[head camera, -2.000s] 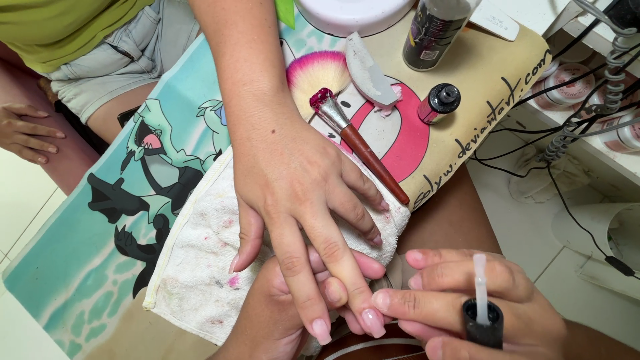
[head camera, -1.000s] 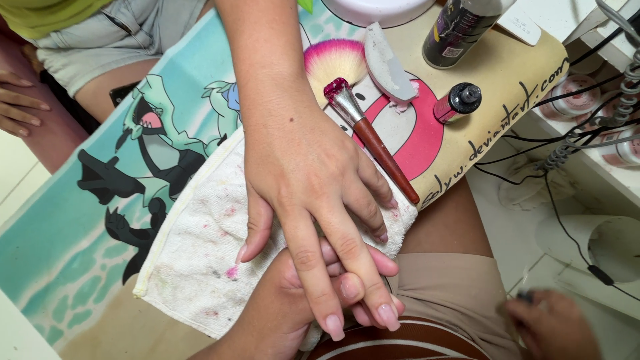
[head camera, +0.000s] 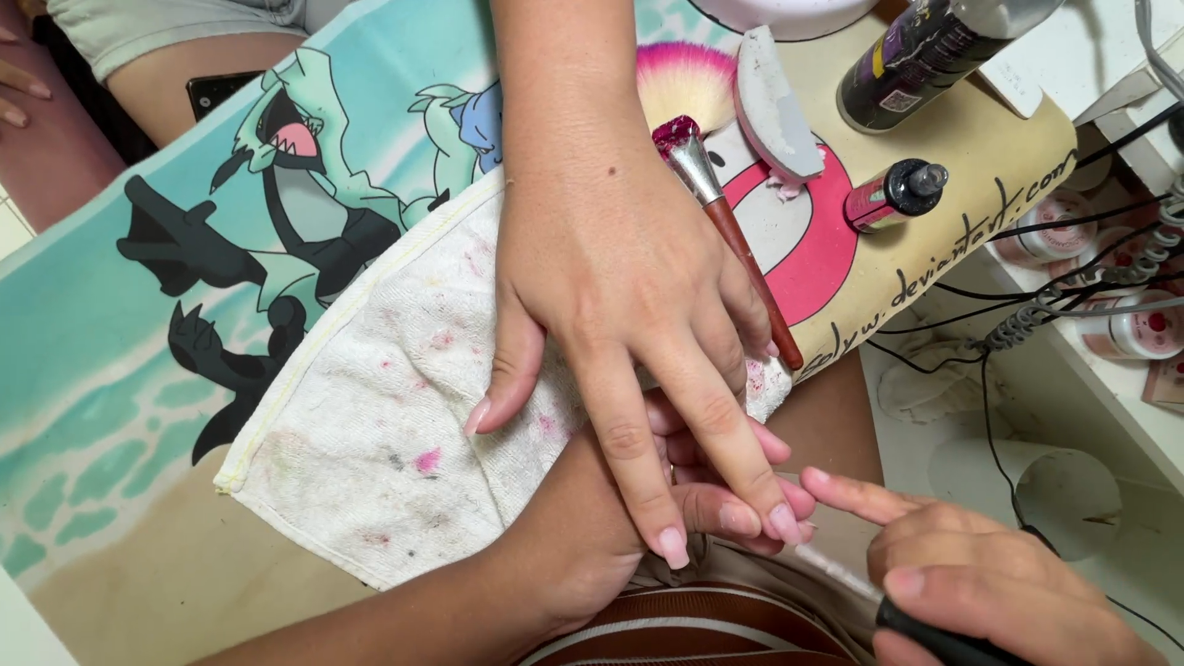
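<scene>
My left hand (head camera: 592, 527) is under another person's hand (head camera: 610, 268), its thumb and fingers closed around one of that person's fingers near the nail. My right hand (head camera: 999, 573) grips a black-capped brush applicator (head camera: 934, 638) whose pale brush points toward the held finger; its index finger is stretched out to the left, near my left fingertips. The other person's hand lies palm down over a stained white towel (head camera: 370, 435). Beyond it are a wooden-handled fan brush (head camera: 740, 250), a grey half-moon nail file (head camera: 777, 111) and a small pink-and-black bottle (head camera: 893, 194).
A large dark bottle (head camera: 911, 74) stands at the back right. The printed mat (head camera: 120, 370) covers the table. Black cables (head camera: 990, 305) hang beside a white shelf with lidded jars (head camera: 1133, 324) on the right. A phone (head camera: 222, 92) rests by the other person's thigh.
My right hand has come back from the lower right toward the held finger, with the brush applicator in it. My left hand still holds the other person's finger.
</scene>
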